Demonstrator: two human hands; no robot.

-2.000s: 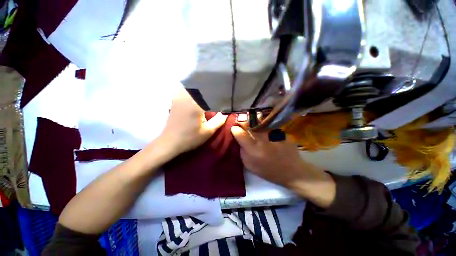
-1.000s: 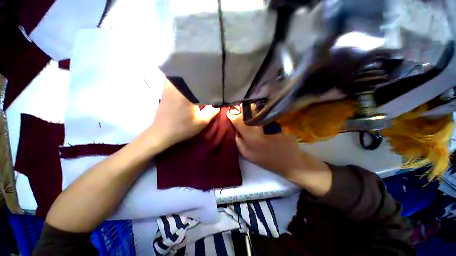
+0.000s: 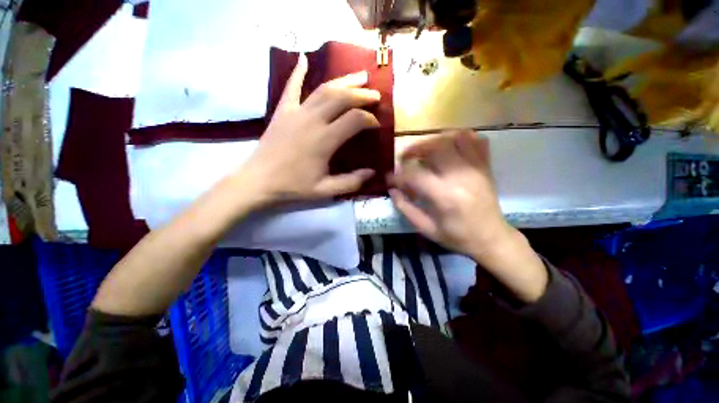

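Observation:
A small maroon piece (image 3: 339, 67) lies flat over white cloth, its right edge in line with the presser foot (image 3: 384, 53) at its top right corner. My left hand (image 3: 319, 134) lies spread on the piece, fingers apart, pressing it flat. My right hand (image 3: 441, 177) is at the lower right corner of the piece, slightly blurred, with thumb and fingers bent near its edge. Whether the fingers pinch the edge cannot be told. The white panel (image 3: 209, 79) lies under and left of the maroon piece.
Maroon panels (image 3: 98, 149) lie at the left beside brown paper (image 3: 27, 126). Black-handled snips (image 3: 619, 118) lie right of the needle, below an orange-yellow tuft (image 3: 528, 35). Blue baskets (image 3: 201, 323) stand below the table edge. A striped apron (image 3: 339, 346) shows at the bottom.
The view has shifted, so the machine head is mostly out of it. The maroon piece now lies smooth. My left hand is spread over it, and my right hand has moved from the needle to its lower right corner.

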